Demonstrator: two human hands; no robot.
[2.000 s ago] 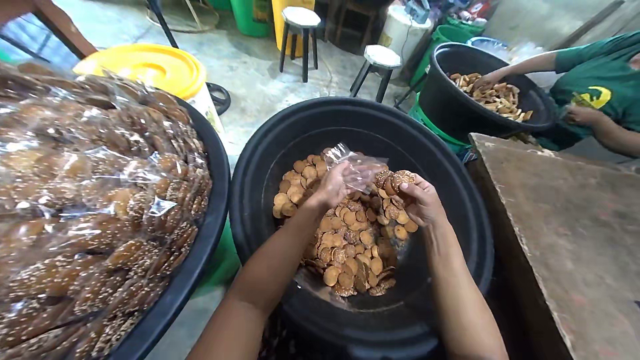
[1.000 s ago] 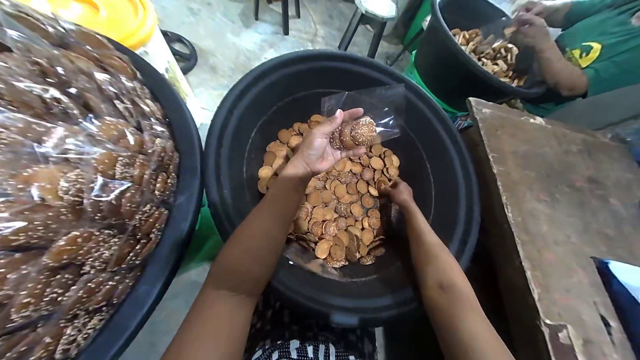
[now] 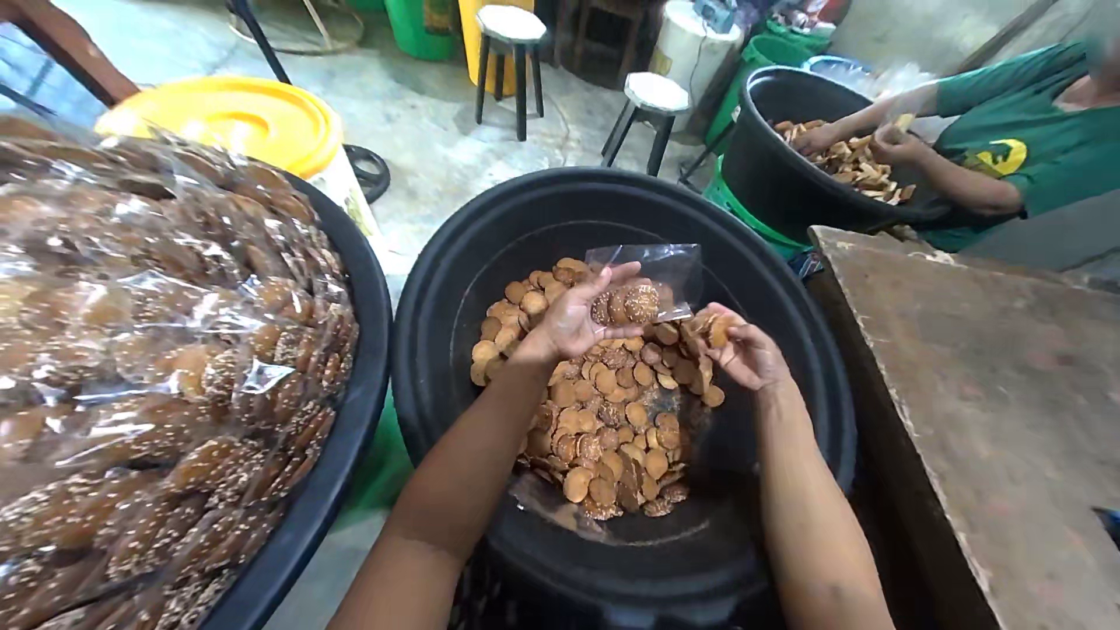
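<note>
Many round brown cookies (image 3: 604, 437) lie in a black plastic tub (image 3: 612, 569) in front of me. My left hand (image 3: 582, 319) is over the pile, closed around a clear plastic bag (image 3: 669, 267) with several sesame-topped cookies (image 3: 626, 304) inside. Just to its right, my right hand (image 3: 744, 350) holds a few cookies (image 3: 717, 331) in its fingers, close to the bag's edge. How many cookies the right hand holds cannot be told.
A black tub heaped with bagged sesame cookies (image 3: 175, 367) stands at left, by a yellow-lidded bucket (image 3: 227, 122). A wooden table (image 3: 997, 367) borders the right. Beyond it, a person in green (image 3: 1041, 157) handles pieces in another black tub (image 3: 744, 175). Two stools (image 3: 512, 24) stand ahead.
A second ago my right hand was down in the cookie pile; now it is raised beside the bag with cookies in its fingers. The left hand still holds the bag.
</note>
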